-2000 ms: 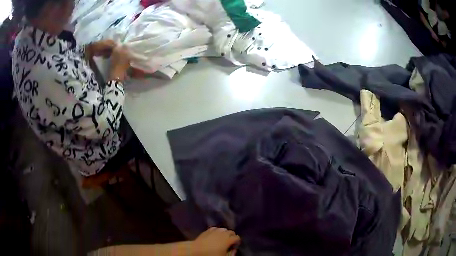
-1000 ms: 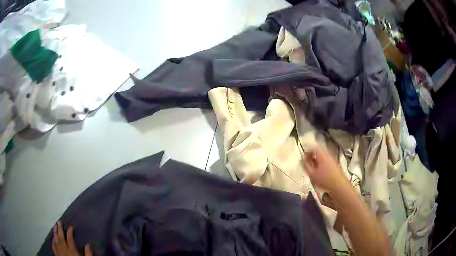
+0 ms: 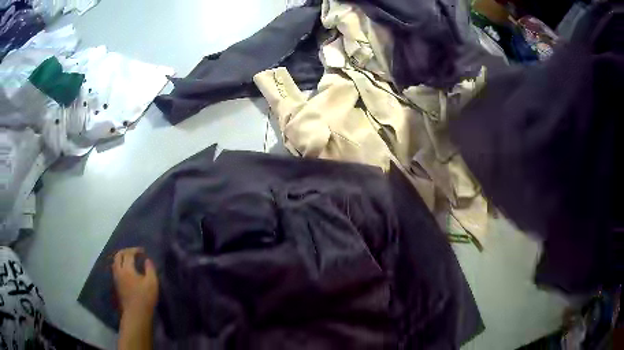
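A dark grey-purple jacket body [image 3: 294, 273] lies spread on the table in front of me, with a notch in its upper edge. My left hand [image 3: 135, 279] rests on its left part, fingers slightly bent and apart, holding nothing that I can see. Another dark garment [image 3: 527, 143] hangs blurred at the right, raised over the table edge. My right hand is not visible; that cloth may hide it. Cream garment parts [image 3: 342, 123] lie heaped beyond the jacket body.
A long dark sleeve [image 3: 253, 61] lies beyond the cream heap. Green-handled thread snips [image 3: 460, 238] lie right of the jacket body. White garments with black dots [image 3: 123, 89] and a green piece [image 3: 58, 81] lie at left. A person's patterned sleeve [image 3: 17, 301] shows at lower left.
The view has swung right since the first frame. My right hand, earlier over the cream parts, is out of sight. A dark garment has been lifted from the heap towards the right.
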